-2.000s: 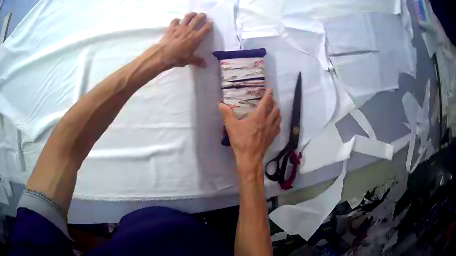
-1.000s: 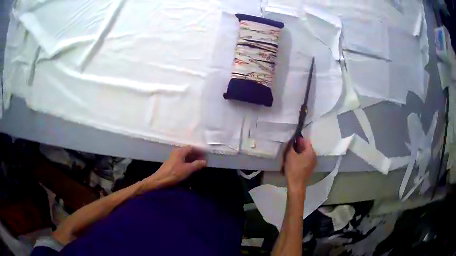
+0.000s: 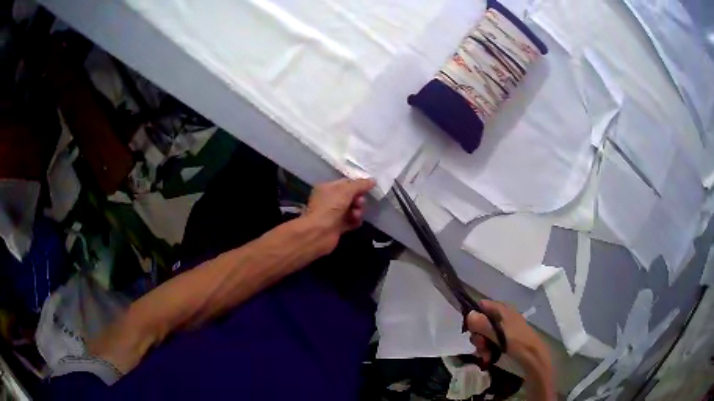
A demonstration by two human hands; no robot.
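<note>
White garment fabric [image 3: 305, 86] lies along the near table edge with white pattern pieces [image 3: 524, 168] on it. The pattern weight [image 3: 489, 74], with dark purple ends and a printed wrapped middle, rests on the pieces. My left hand [image 3: 342, 205] pinches the fabric's edge at the near table edge. My right hand [image 3: 501, 337] holds the tailor's shears [image 3: 438, 262] by the handles. Their tip is at the fabric edge, just right of my left fingertips. I cannot tell whether the blades are parted.
Curved and narrow white offcuts [image 3: 571, 305] lie on the grey-blue table [image 3: 188, 90] at right. A white scrap [image 3: 415, 313] hangs below the near edge. Heaped scraps [image 3: 176, 211] lie below the table at left.
The shears, lying on the table at first, are now in my right hand with their tip at the fabric edge. My left hand has moved from the fabric's middle to its edge. The view has turned.
</note>
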